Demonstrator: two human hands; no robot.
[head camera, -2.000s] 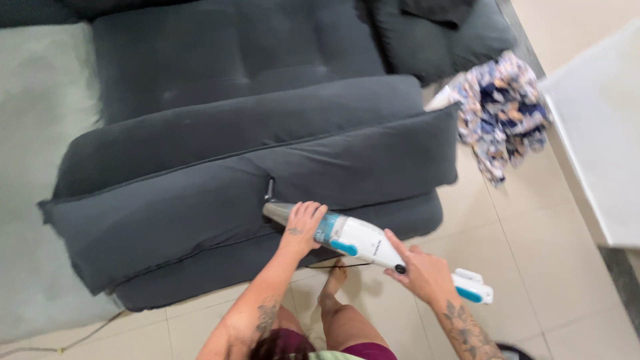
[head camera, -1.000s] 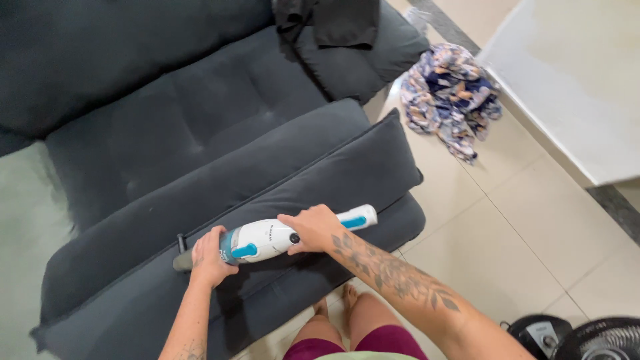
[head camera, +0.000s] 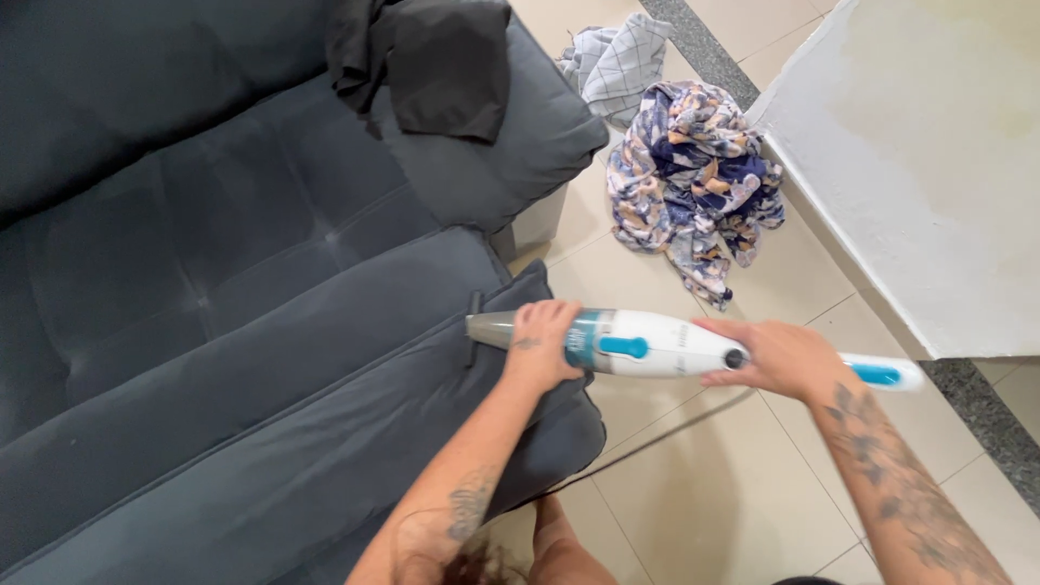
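A white and teal handheld vacuum cleaner (head camera: 666, 345) lies level across the view, its clear nozzle pointing left. My left hand (head camera: 543, 341) is wrapped around the nozzle end, by the teal ring. Farther back, my right hand (head camera: 764, 353) grips the body near the round dark button; the handle sticks out past the wrist. A narrow dark head on the nozzle's tip meets the seam at the right end of the dark grey sofa's front cushion (head camera: 309, 439). From the vacuum's underside a dark cord hangs down toward the floor.
A crumpled floral cloth (head camera: 691, 179) and a checked white cloth (head camera: 621, 65) lie on the tiled floor. Black fabric (head camera: 451, 69) is draped over the sofa's armrest (head camera: 528, 146). A white low wall or slab (head camera: 918, 179) stands at the right. My bare leg shows at the bottom.
Both hands have moved the vacuum to the right along the sofa's front cushion, to its right end. The view has shifted, and the checked cloth shows more fully.
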